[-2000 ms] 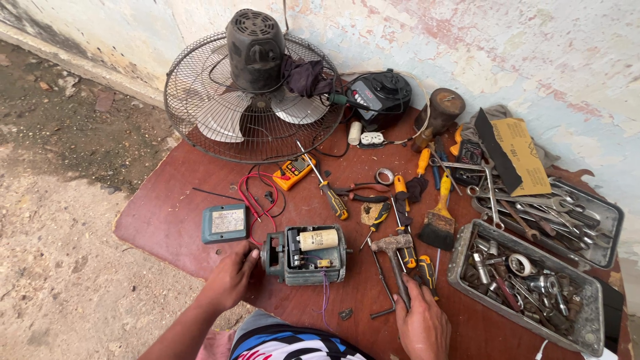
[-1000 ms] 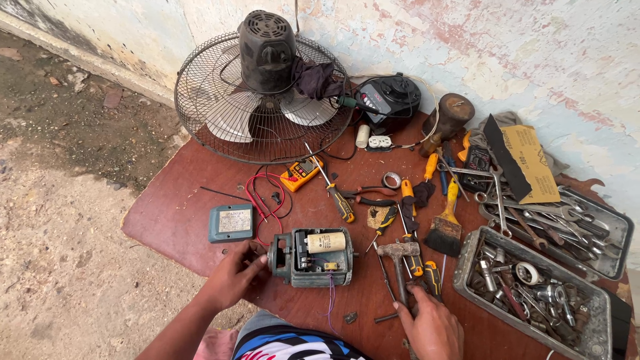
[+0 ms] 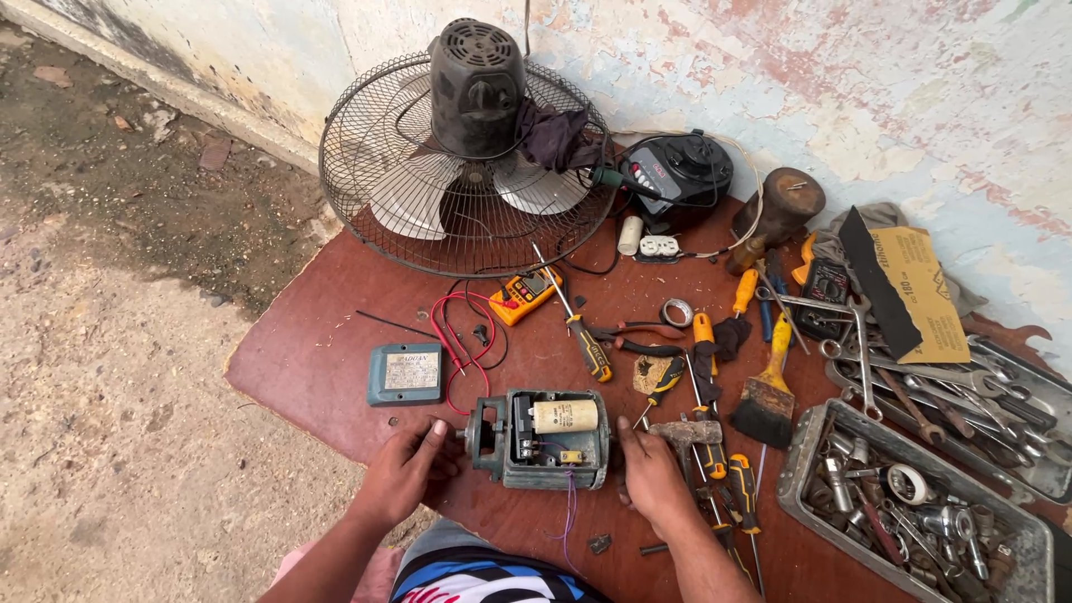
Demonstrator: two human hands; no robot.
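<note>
A grey electric motor (image 3: 557, 473) lies near the table's front edge, its top box uncovered, with a cream capacitor (image 3: 565, 416) inside and purple wires (image 3: 571, 511) hanging out. My left hand (image 3: 416, 461) is at the motor's left end, fingers around the shaft there. At the right end is my right hand (image 3: 649, 469), its fingertips beside or touching the housing; contact is hard to tell. Just right of that hand rests a hammer (image 3: 688, 432), not held. The blue-grey cover plate (image 3: 405, 374) lies behind my left hand. An orange multimeter (image 3: 523, 293) with red and black leads sits behind the motor.
A caged fan (image 3: 469, 184) and a black appliance base (image 3: 674, 176) stand by the wall. Screwdrivers (image 3: 590, 347), pliers (image 3: 641, 331) and a paintbrush (image 3: 766, 402) lie right of centre. A metal tray of sockets (image 3: 921, 519) and a pile of wrenches (image 3: 955, 385) occupy the right side.
My right hand has let go of the hammer and moved left to the motor's right end. The hammer remains on the table. My left hand stays at the motor's left end.
</note>
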